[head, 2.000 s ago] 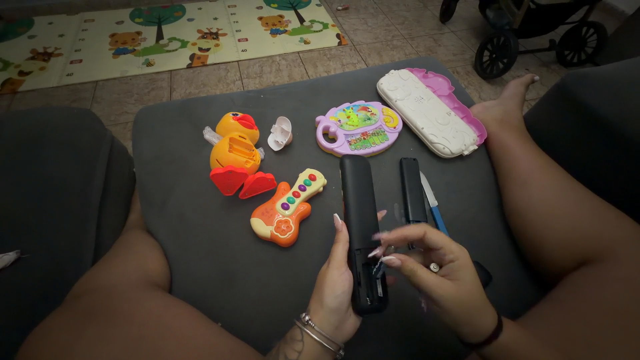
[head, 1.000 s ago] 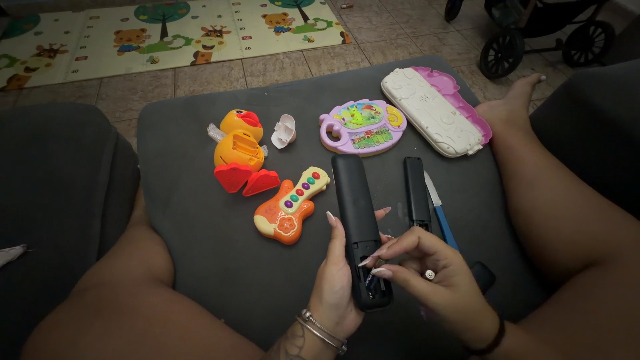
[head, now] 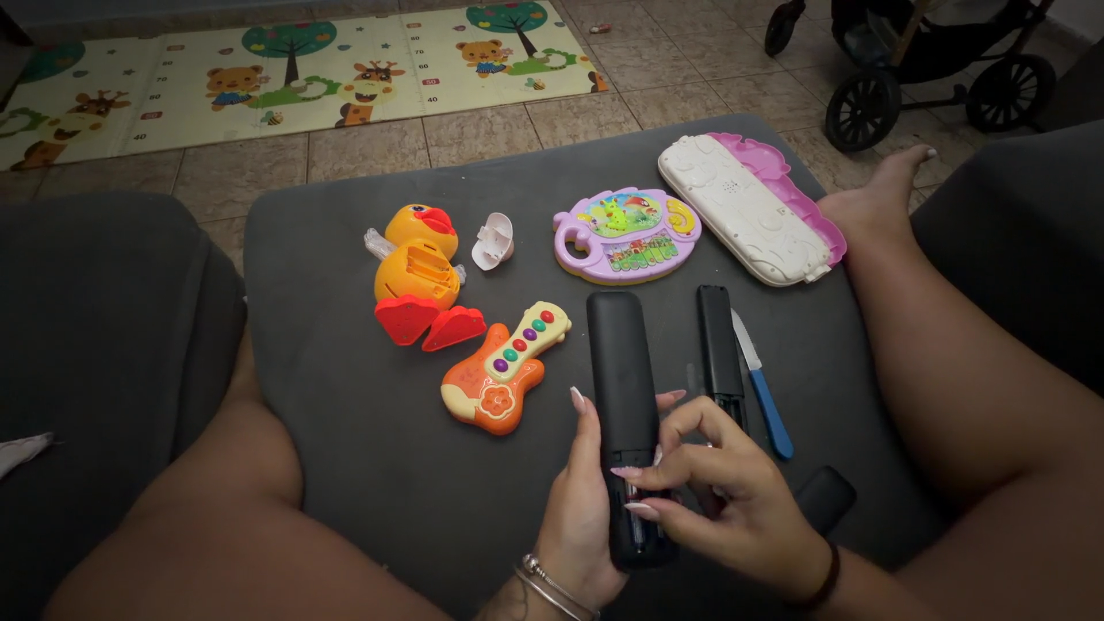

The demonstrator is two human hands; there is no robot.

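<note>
My left hand (head: pixel 586 509) holds a black remote control (head: pixel 623 371) back side up, its battery compartment uncovered near my wrist. The fingertips of my right hand (head: pixel 733 500) are at that compartment, on a battery (head: pixel 636 526) lying inside; how firmly they grip it cannot be told. Just beyond my right hand lies a second black remote (head: pixel 718 345), partly hidden by the fingers. Beside it is a knife with a blue handle (head: pixel 769 414). A black cover-like piece (head: pixel 826 498) lies by my right wrist, partly hidden.
On the grey cushioned surface (head: pixel 362 483) lie a toy duck (head: pixel 418 272) with an open compartment, a white plastic piece (head: pixel 493 241), a toy guitar (head: pixel 500 371), a purple toy keyboard (head: pixel 630 235) and a white-and-pink toy (head: pixel 750 207). Beyond are a play mat (head: pixel 302 78) and stroller wheels (head: pixel 862 110).
My right fingers have moved in onto the battery compartment, where a battery now shows lying lengthwise. My left hand keeps its hold on the remote.
</note>
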